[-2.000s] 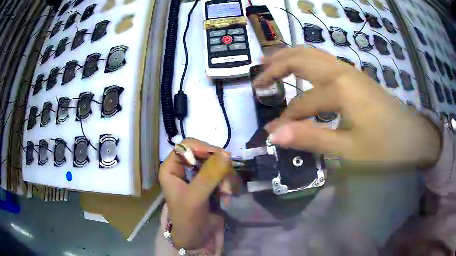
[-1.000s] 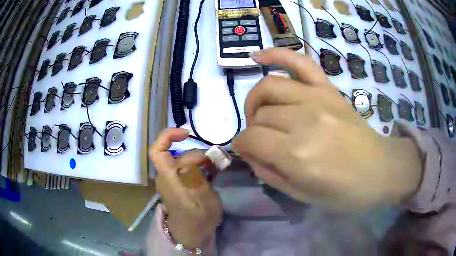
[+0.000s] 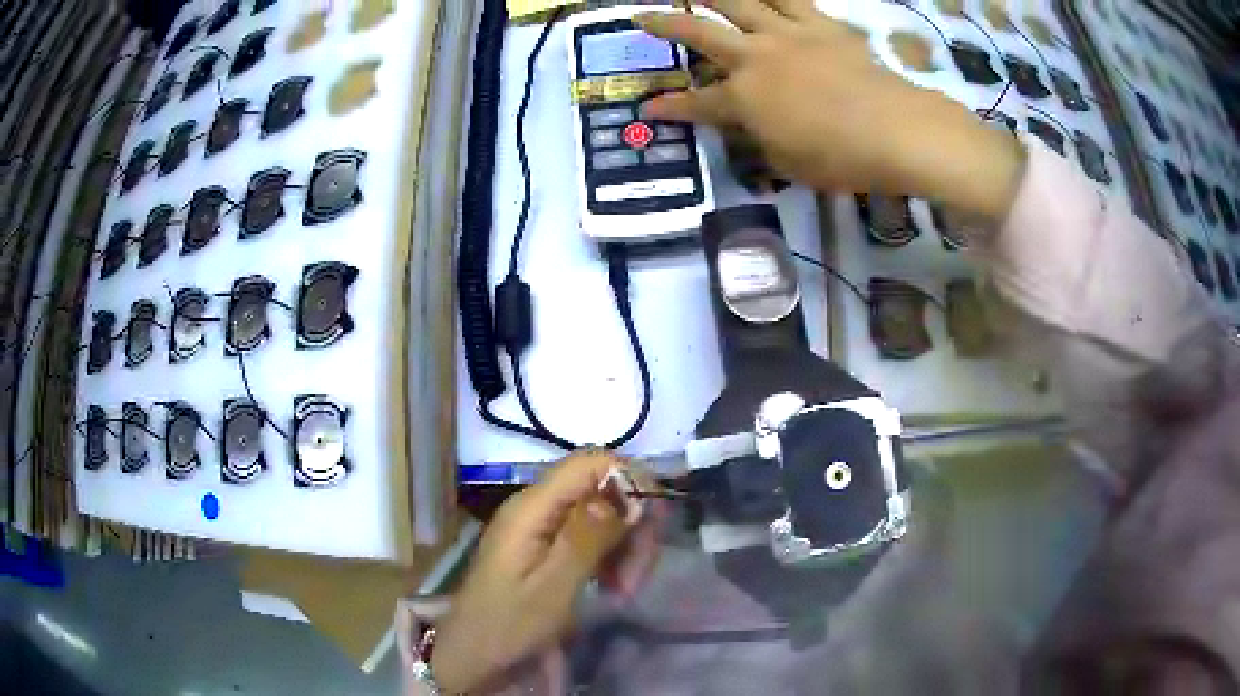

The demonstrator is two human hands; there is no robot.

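Observation:
The test fixture (image 3: 898,506) has a silver-white square frame and holds a black motor unit (image 3: 813,503) with a small pale central dot. My left hand (image 3: 524,585) is left of it, thumb and fingers pinched on a small pale lead connector (image 3: 619,484). A thin dark lead runs from the connector towards the fixture. The handheld meter (image 3: 645,190) lies above, with a grey screen and red button. My right hand (image 3: 830,102) reaches over the meter's upper right, fingers apart near its screen and keys, holding nothing visible. Contact with the meter is unclear.
A foam tray (image 3: 374,510) with rows of units stands at left, above brown cardboard (image 3: 320,598). Another foam tray (image 3: 1000,388) is at right, partly behind my right arm. A coiled black cord (image 3: 479,231) and meter cable (image 3: 639,367) lie between. A round silver piece (image 3: 759,279) sits on the fixture arm.
My right hand has moved from near my left hand up to the meter, uncovering the fixture and its black unit. My left hand still holds the connector, turned somewhat differently.

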